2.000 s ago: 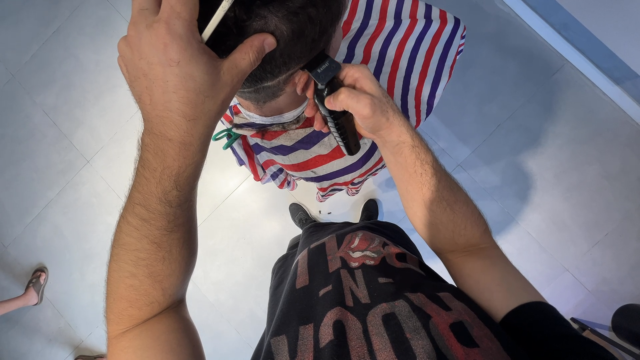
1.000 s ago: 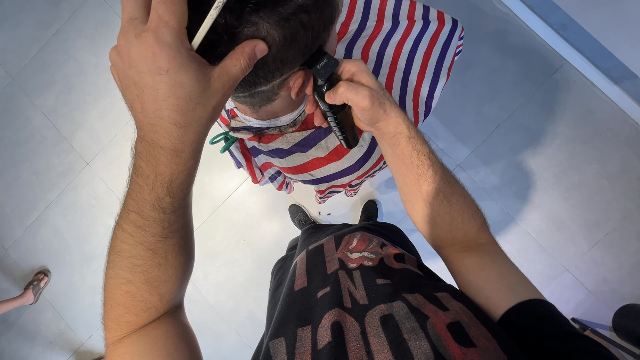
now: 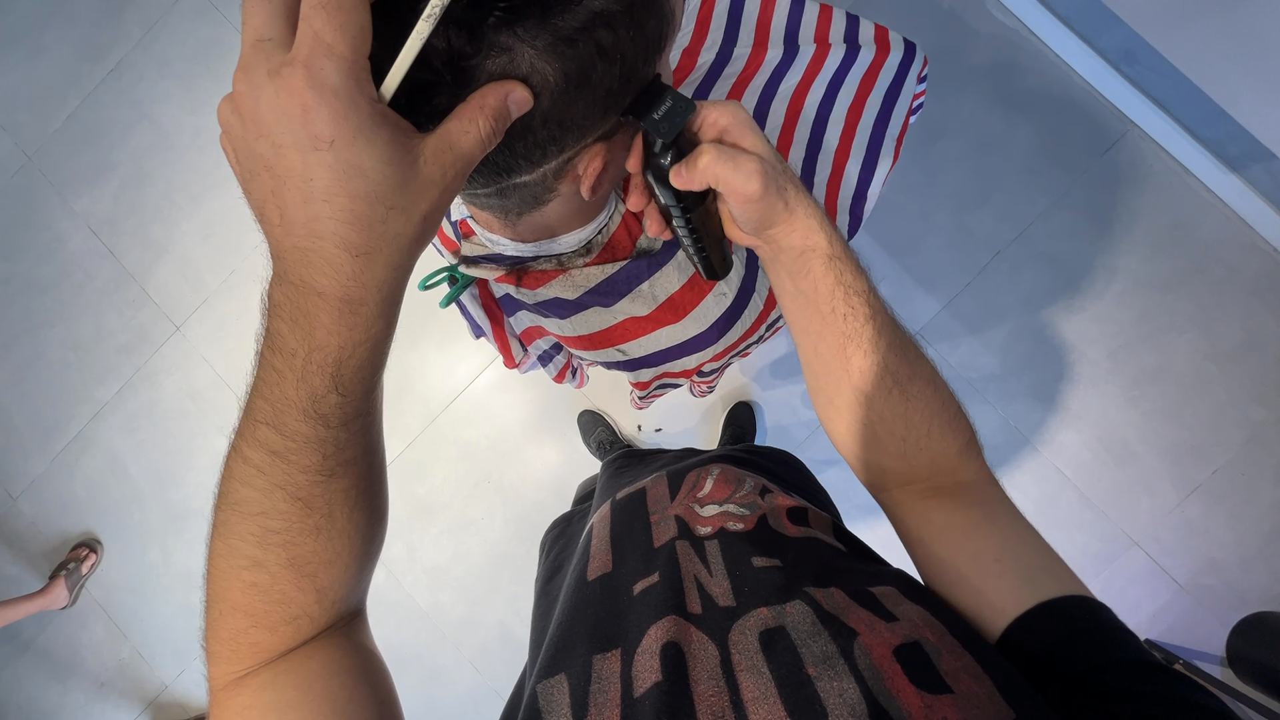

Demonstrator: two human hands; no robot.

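My right hand [image 3: 745,175] grips a black Kemei hair clipper [image 3: 690,205], its head against the dark hair beside the seated person's ear [image 3: 592,170]. My left hand [image 3: 345,150] lies spread on that person's head [image 3: 560,70], thumb out over the hair. A thin pale stick, perhaps a comb's edge [image 3: 410,52], shows beyond my left hand; whether the fingers hold it is hidden. White neck paper [image 3: 545,240] circles the neck above a striped red, white and blue cape [image 3: 640,320]. A green clip or tie [image 3: 447,285] sits at the cape's left edge.
Tiled floor [image 3: 110,350] surrounds the person, with small dark bits near my shoes [image 3: 600,433]. Another person's sandalled foot [image 3: 77,572] is at the lower left. A pale ledge or strip [image 3: 1150,120] crosses the upper right. A dark round object [image 3: 1255,650] stands at the lower right.
My left hand has shifted slightly left on the head. The clipper stays beside the ear in my right hand.
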